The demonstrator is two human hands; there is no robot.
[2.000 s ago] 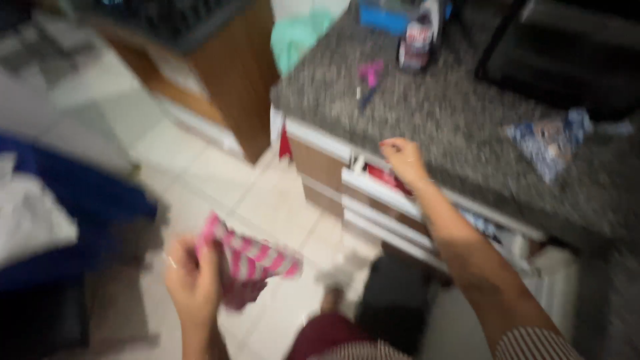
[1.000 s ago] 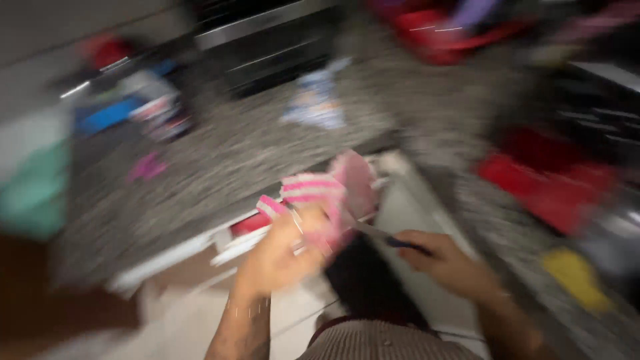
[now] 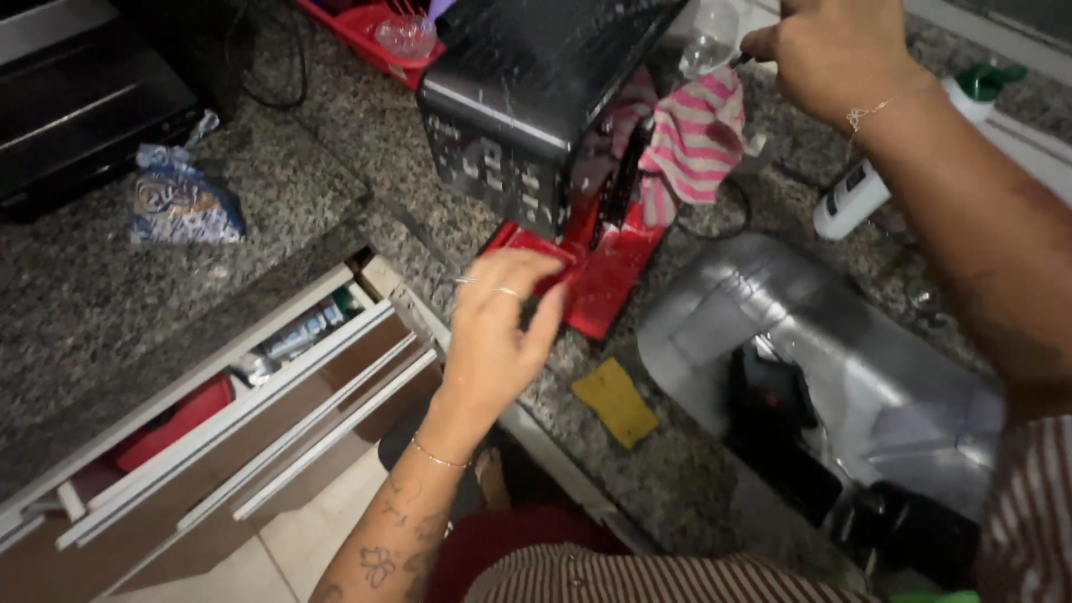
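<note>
My left hand [image 3: 507,314] is over the near edge of a red tray [image 3: 615,276], fingers curled with a gap to the thumb; nothing shows in its grasp. At the upper right, my right hand [image 3: 825,59] is beside a clear cup [image 3: 710,38], near the top of a pink-and-white striped cloth [image 3: 697,138]. A small dark tip shows at its fingers, but what it holds is hidden. The cloth hangs against black items on the red tray. A black box-shaped container or appliance [image 3: 502,109] stands left of the cloth.
A yellow sponge cloth [image 3: 615,402] lies on the granite counter. To its right is a sink [image 3: 804,335] holding black items. A white bottle [image 3: 854,197] lies behind it. A drawer [image 3: 243,419] stands open at lower left, below a blue patterned packet [image 3: 184,201].
The striped cloth, in my left hand earlier, is now at the red tray. My right hand has moved up beside the cup. The view has swung right toward the sink.
</note>
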